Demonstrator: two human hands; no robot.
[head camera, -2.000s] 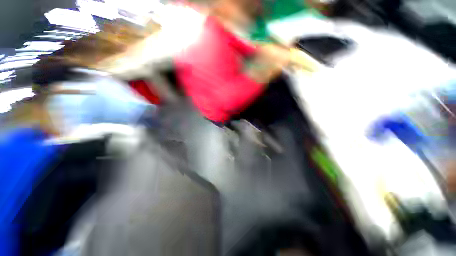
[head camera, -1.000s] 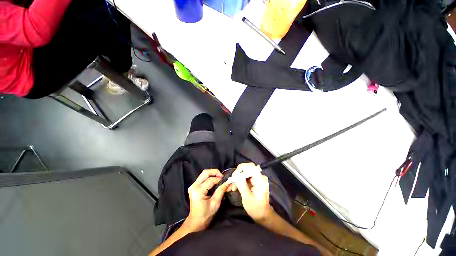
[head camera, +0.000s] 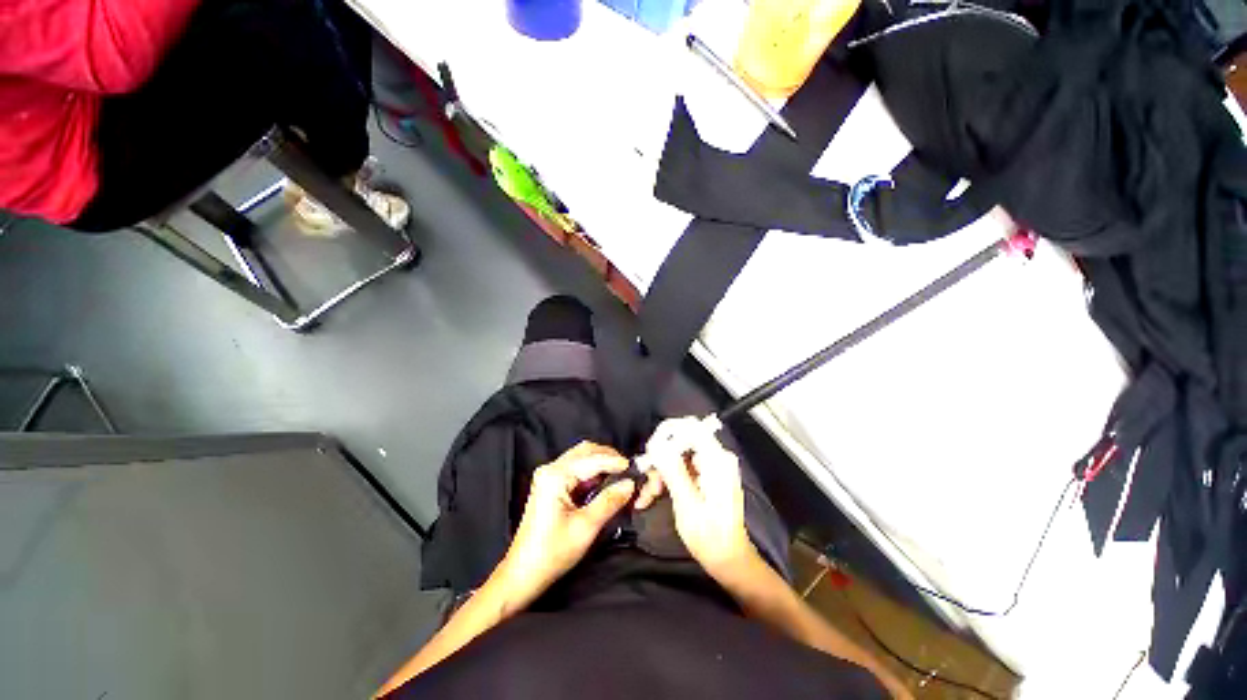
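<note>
A black bag piece (head camera: 509, 458) lies bunched on my lap. My left hand (head camera: 572, 499) pinches a small dark part of it between thumb and fingers. My right hand (head camera: 693, 479) is close beside it, fingertips nearly meeting the left ones, with a small pale thing at them. A narrow black strip (head camera: 864, 332) runs from my right hand up across the white table. The exact small part between the fingertips is too small to tell.
On the white table (head camera: 944, 451) are wide black straps (head camera: 704, 267), a pen (head camera: 740, 85), an orange-yellow bottle (head camera: 782, 41), a blue cup (head camera: 544, 14), a black bag pile (head camera: 1080, 123) and red-handled snips (head camera: 1097, 460). A person in red (head camera: 82, 69) sits at the upper left.
The narrow strip has swung to a steeper angle, its far end now near the pink item by the pile. My hands have shifted slightly and stay close together at the lap piece.
</note>
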